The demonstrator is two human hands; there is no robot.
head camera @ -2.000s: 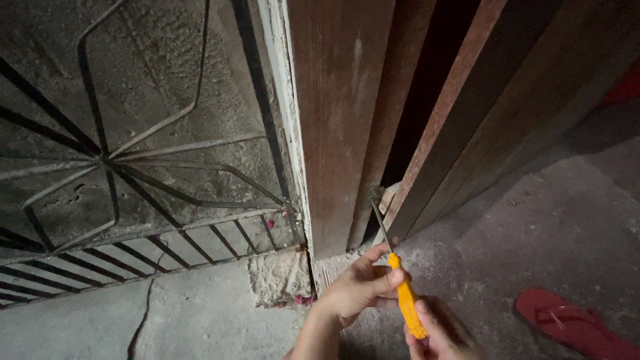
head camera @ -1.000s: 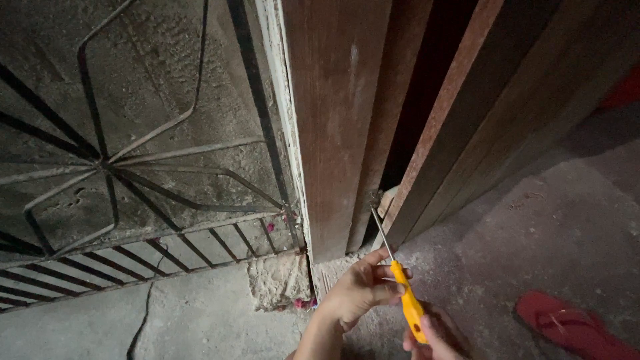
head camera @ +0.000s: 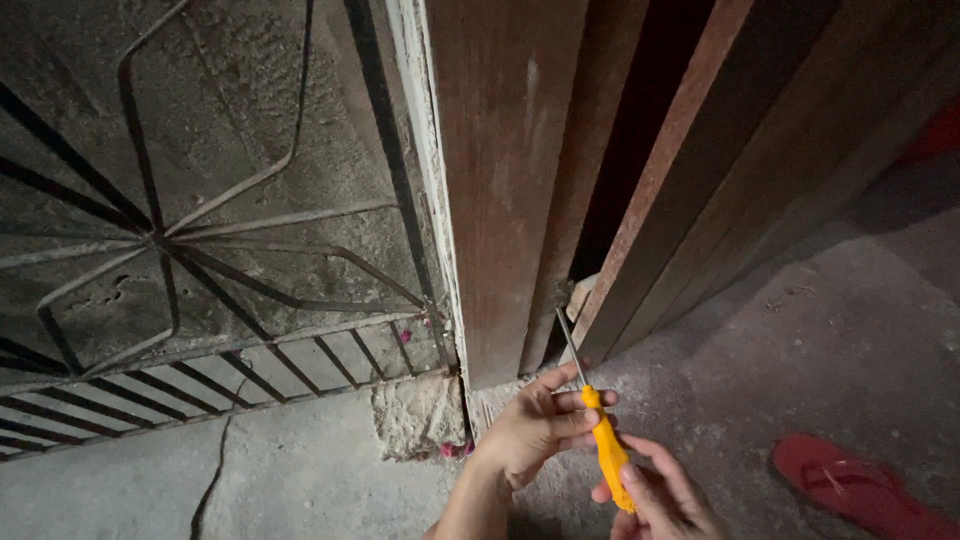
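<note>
A screwdriver with a yellow handle (head camera: 610,457) points up and slightly left, its metal shaft reaching into the gap between the brown door frame (head camera: 499,187) and the edge of the wooden door (head camera: 660,172). The tip meets a small dark metal piece (head camera: 562,291) low on the frame, perhaps a hinge part. My left hand (head camera: 536,424) steadies the neck of the handle with thumb and fingers, one fingertip beside the shaft. My right hand (head camera: 656,487) grips the butt end. A pale object (head camera: 580,298), possibly a finger, shows in the gap beside the tip.
A black metal grille (head camera: 154,238) stands at left before a rough concrete wall. A rough block (head camera: 420,416) lies by the frame's foot, with pink bits near it. A red flip-flop (head camera: 847,480) is on the floor at lower right. The floor (head camera: 300,472) has a crack.
The right hand's fingers have shifted on the handle's butt end, and the handle has turned a little. The left hand stays in nearly the same place.
</note>
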